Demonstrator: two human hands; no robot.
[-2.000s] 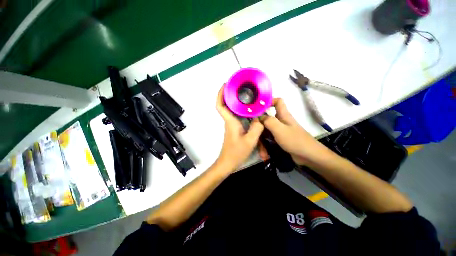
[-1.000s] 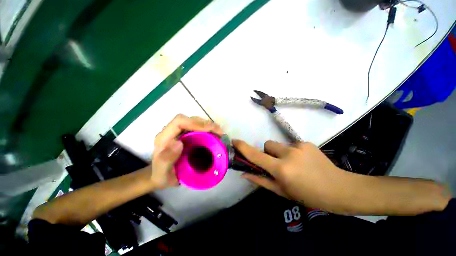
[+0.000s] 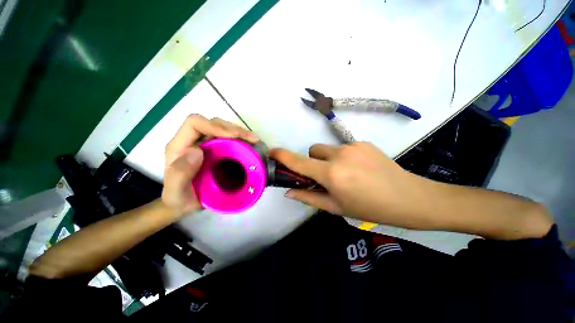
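Note:
A dryer barrel with a bright pink flared end ring [image 3: 253, 180] faces up at the camera, its dark hole in the middle. My left hand [image 3: 189, 165] wraps around the barrel from the left and top, thumb near the pink rim. My right hand [image 3: 353, 180] grips the black handle shell [image 3: 291, 178], which joins the barrel's right side. Thin reddish lines show along the handle. The palm side of my right hand and the handle's far end are hidden. Diagonal cutters [image 3: 325, 105] with whitish handles and blue tips lie on the white worktop above my right hand.
Black handle shells [image 3: 189, 252] lie heaped at the lower left, partly behind my left forearm. A black parts bin [image 3: 482, 142] and a blue plastic stool [image 3: 536, 79] are beyond the worktop's right edge. A thin wire [image 3: 463, 53] lies at the upper right. The green belt [image 3: 82, 82] runs upper left.
The barrel has shifted left with both hands, and its handle now points right. My left hand moved around its left side; my right hand closed on the handle. The camera view has turned and shifted.

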